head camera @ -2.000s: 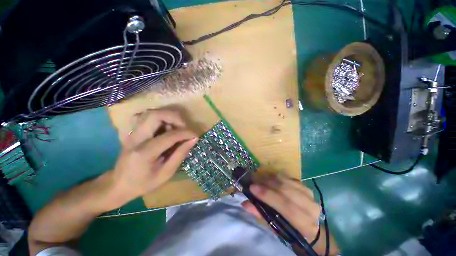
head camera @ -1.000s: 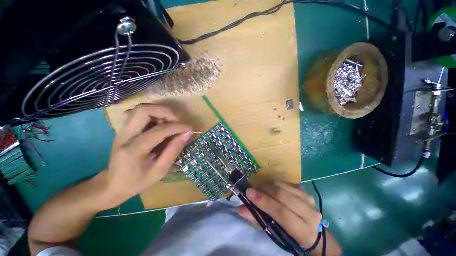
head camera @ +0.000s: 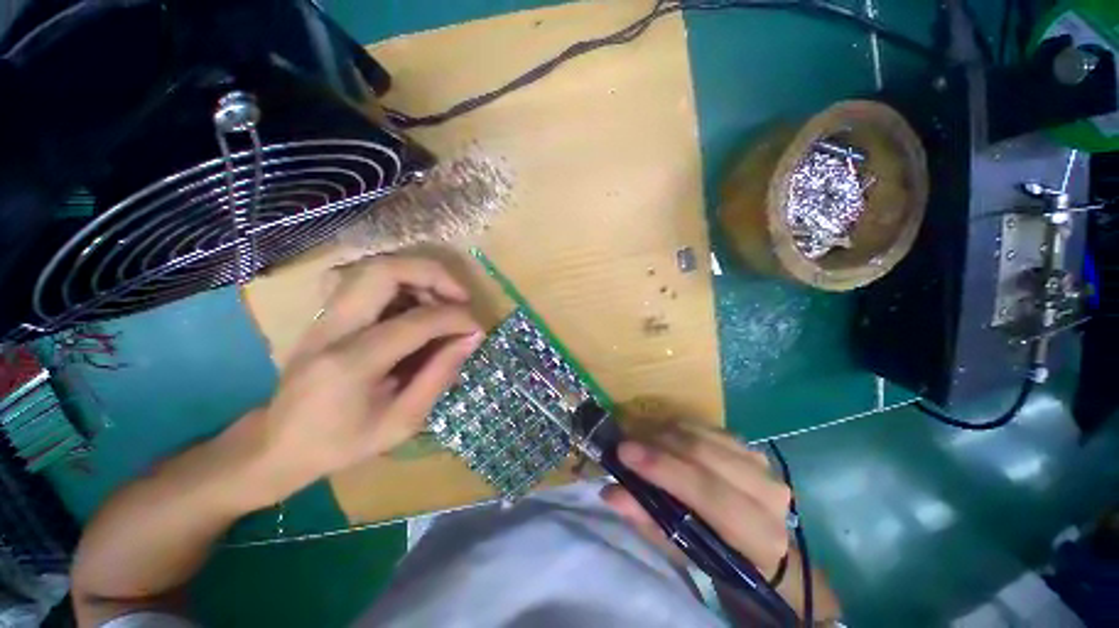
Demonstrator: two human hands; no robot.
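Observation:
A green PCB panel (head camera: pixel 497 411) with rows of silvery parts lies tilted on the cardboard mat (head camera: pixel 601 184). A narrow green edge strip (head camera: pixel 497 277) runs along its upper right side and sticks out past its top corner. My left hand (head camera: pixel 380 356) is at the panel's upper left edge, thumb and forefinger pinched together; whether a thin lead is between them is too small to tell. My right hand (head camera: pixel 706 491) holds the black soldering iron (head camera: pixel 669 509), its metal shaft over the panel. The tip's exact contact is unclear.
A black fan (head camera: pixel 233 209) with a spiral guard stands upper left, brownish debris (head camera: pixel 448 202) beside it. A bundle of small wired parts (head camera: pixel 43 411) is at far left. A round tan pot (head camera: pixel 908 196) of silver scrap and a black feeder box (head camera: pixel 957 282) are at right.
The whole view has shifted slightly, moving the bench things left. My left fingertips are now nearer the panel's edge, and the thin lead seen between them a second ago no longer shows clearly.

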